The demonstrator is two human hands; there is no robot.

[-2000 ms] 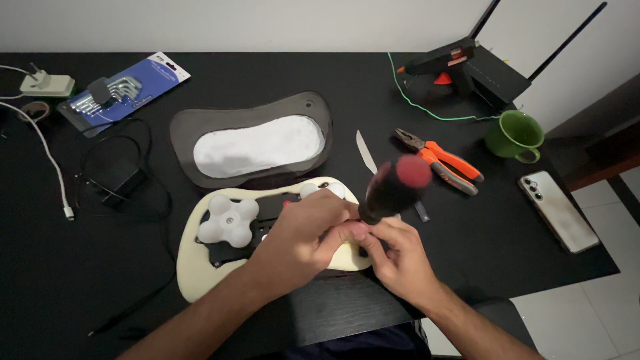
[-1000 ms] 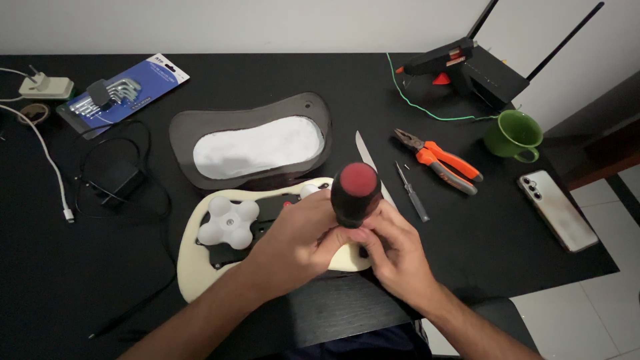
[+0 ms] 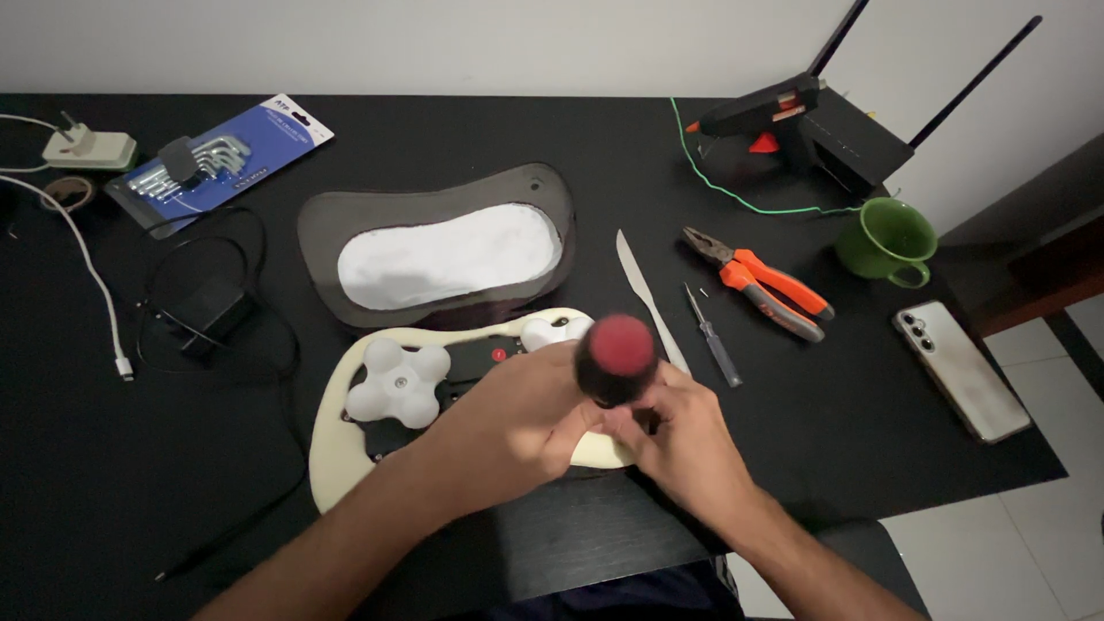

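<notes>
Both hands meet over the right end of a cream-rimmed massager body [image 3: 335, 444] with white lobed massage heads [image 3: 398, 382]. A screwdriver with a black and red handle [image 3: 616, 358] stands nearly upright between them, its handle end toward the camera. My left hand [image 3: 526, 414] has its fingers around the screwdriver's lower part, which the handle and fingers hide. My right hand [image 3: 681, 423] is pinched close to the same spot; whether it grips the screwdriver or a small part cannot be seen. Behind the body lies a dark cover with a white fabric centre [image 3: 448, 256].
Right of the hands lie a table knife [image 3: 642, 289], a small screwdriver [image 3: 712, 341] and orange-handled pliers [image 3: 763, 289]. Farther right are a green mug [image 3: 884, 241], a phone [image 3: 962, 371] and a glue gun [image 3: 763, 108] by a router. Hex keys [image 3: 194, 164] and cables lie left.
The screwdriver's handle, tilted to the right two seconds ago, has come to stand more upright. My hands have stayed at the right end of the massager body.
</notes>
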